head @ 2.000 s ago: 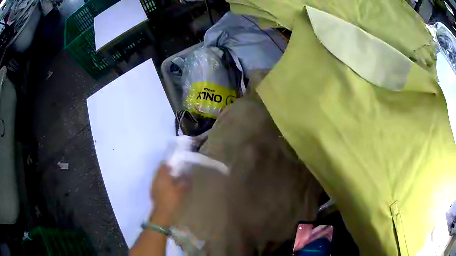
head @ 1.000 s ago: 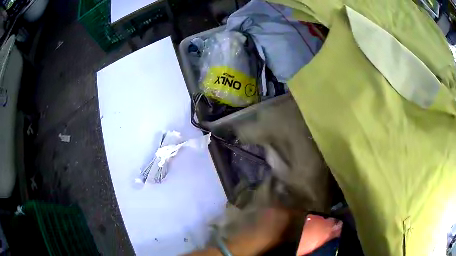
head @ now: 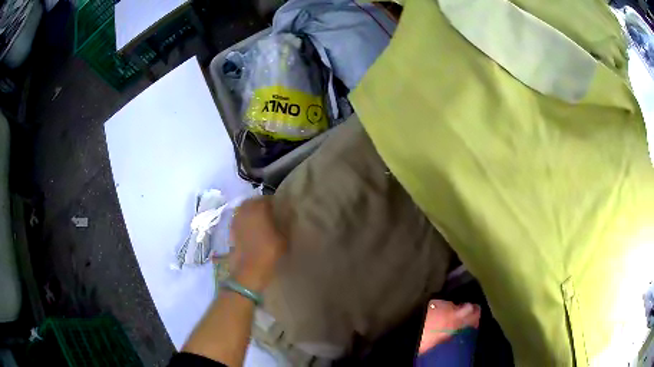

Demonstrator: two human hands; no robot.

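My left hand [head: 257, 247], blurred, with a green bracelet and dark cuff, is at the left edge of the brown cloth piece [head: 358, 236]. Its fingers appear closed on that edge, though blur hides the fingertips. The brown cloth lies over part of a grey bin, left of the large yellow-green garment panel [head: 487, 172]. The panel has a pale curved area near its top and a narrow stitched slit near its lower edge. My right hand is not in view. A crumpled white bundle with thin ends [head: 204, 222] lies on the white board [head: 158, 172], just left of my left hand.
The grey bin [head: 287, 166] holds a clear bagged bundle with a yellow "ONLY" band [head: 283, 113] and blue-grey cloth [head: 337, 39]. A phone with a lit screen [head: 448, 333] is at the bottom. Green crates stand at upper left [head: 89, 43] and lower left [head: 93, 344].
My left hand has moved from the bottom middle up and left to the brown cloth's edge. The cloth now spreads over the front of the bin, which showed open a second ago.
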